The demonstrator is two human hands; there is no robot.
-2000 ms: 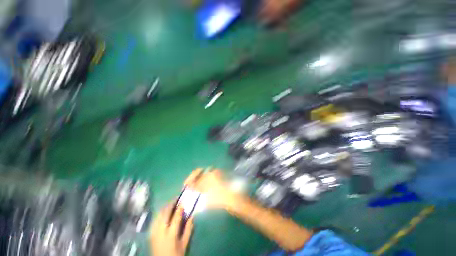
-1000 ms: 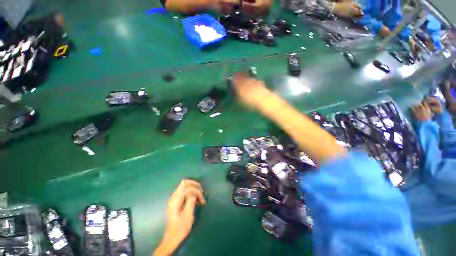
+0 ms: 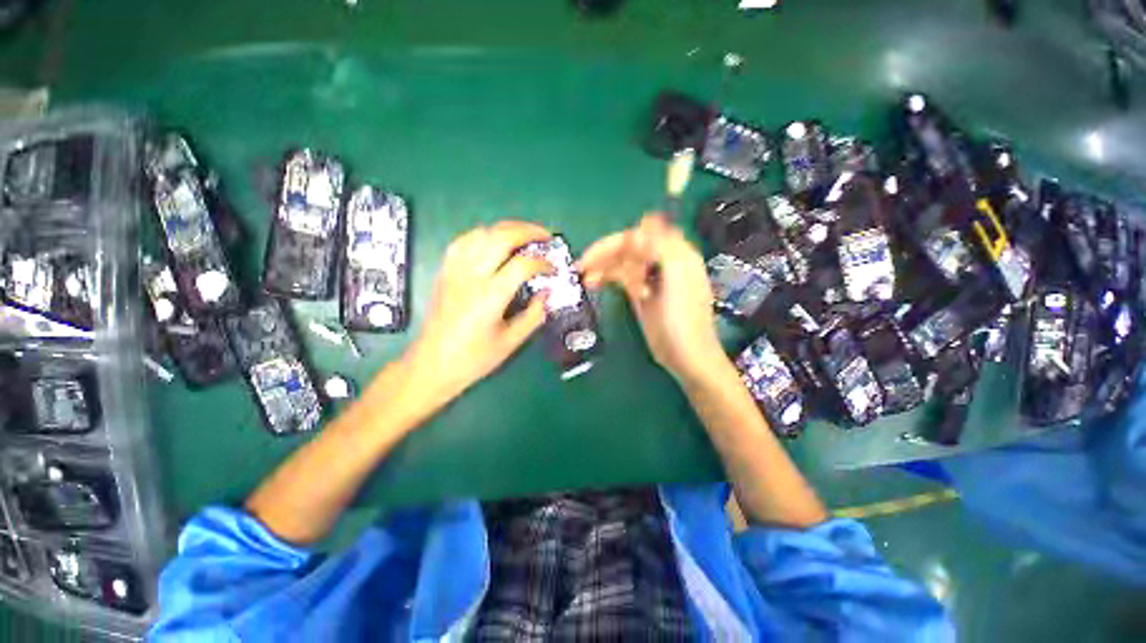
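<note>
A black phone half-assembly (image 3: 568, 314) with its silver-blue board facing up is in front of me, near the middle of the green bench mat. My left hand (image 3: 484, 295) holds it from the left, fingers over its upper part. My right hand (image 3: 656, 283) is just right of the phone, with its fingertips close to the phone's upper right edge. It holds a thin pen-like tool (image 3: 680, 176) whose pale end sticks up behind the fingers. Whether the right fingertips touch the phone cannot be told.
Several phones (image 3: 376, 258) lie at the left beside a clear blister tray (image 3: 132, 415) holding more phones. A large pile of open phones (image 3: 865, 264) lies at the right, with a yellow-framed phone (image 3: 993, 231) in it. Another person's blue sleeve (image 3: 1056, 502) is at the lower right.
My right hand has come back from the far strip to the middle and now holds the tool. My left hand, empty before, now holds a phone. The view has shifted towards the near bench.
</note>
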